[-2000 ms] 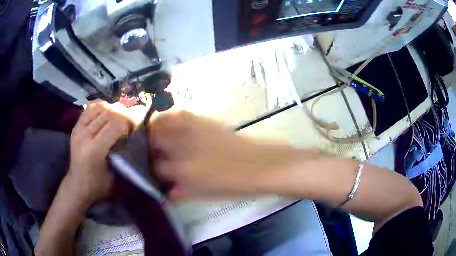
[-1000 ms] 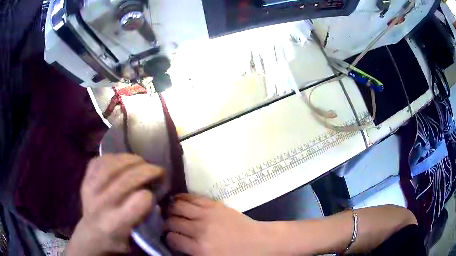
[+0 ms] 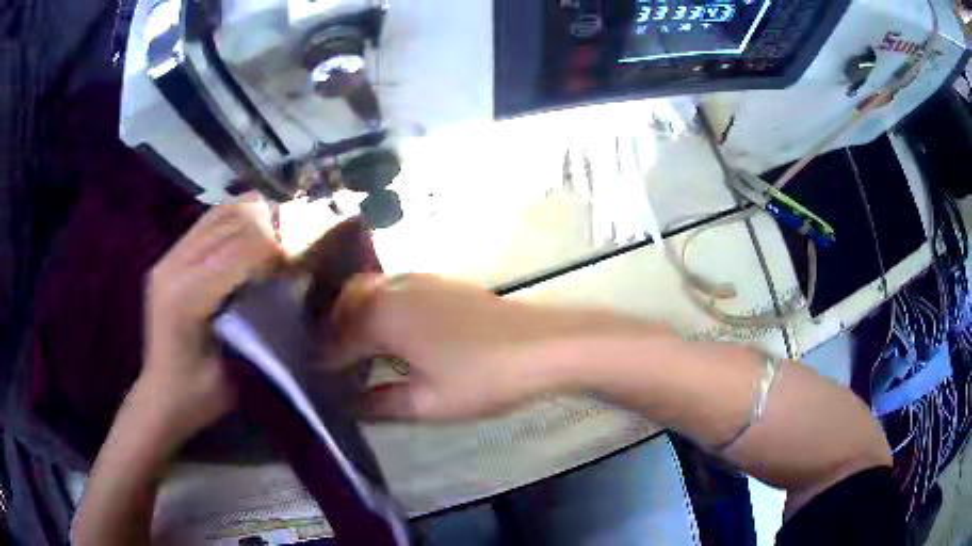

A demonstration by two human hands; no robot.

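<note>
A maroon and grey fabric piece with a thin white edge runs from the needle area down over the table's front edge. My left hand is on the cloth just left of the needle, fingers curled on it. My right hand, blurred, grips the cloth below and right of the presser foot. The needle and presser foot area is brightly lit and partly washed out. Dark maroon cloth is heaped at the left.
The white machine head stands above. White tape strips, yellow-green and blue snips and a beige cord lie right of the needle. A bundle with white strands is at the far right.
Both hands have moved from the front edge up towards the needle, with the cloth. The strip's white edge now shows between them. The camera view has shifted a little.
</note>
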